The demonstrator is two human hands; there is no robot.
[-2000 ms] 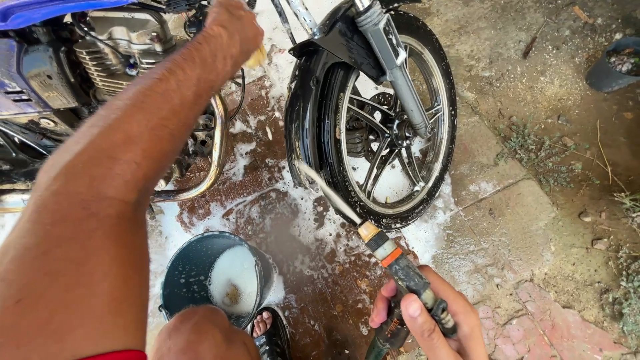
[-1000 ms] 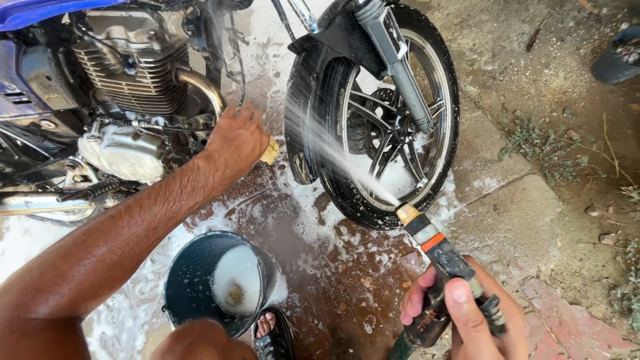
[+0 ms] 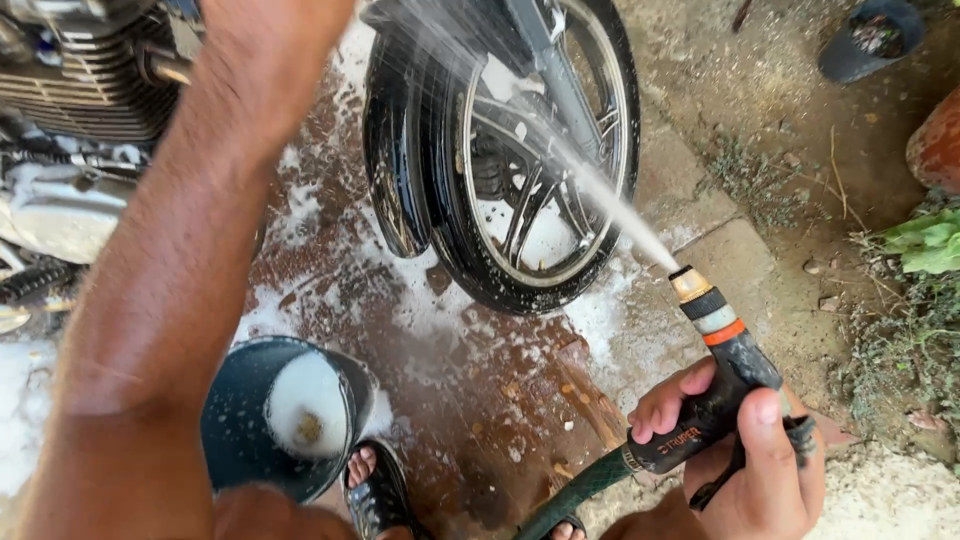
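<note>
My right hand [image 3: 750,450] is closed around a black Truper hose nozzle [image 3: 724,375] at the lower right, its brass tip pointing up and left. A white water jet leaves it, crossing the spoked front wheel [image 3: 540,289] of the motorcycle towards the fork [image 3: 559,82] and the glossy black front fender [image 3: 394,165]. A green hose [image 3: 581,491] runs from the nozzle's handle. My left hand [image 3: 277,19] is near the top edge, raised between the engine [image 3: 82,82] and the fender; its fingers and anything in them are cut off by the frame.
A dark bucket [image 3: 232,420] with foamy water stands by my sandalled foot [image 3: 375,487]. Suds lie over the wet reddish floor [image 3: 480,420]. Farther right are a small dark pot [image 3: 855,64], a terracotta pot [image 3: 937,142] and low weeds [image 3: 757,176].
My left hand has moved up from beside the engine's lower side, where it was near a yellow sponge. The jet, lower on the wheel and fender before, now reaches higher. The view has moved closer.
</note>
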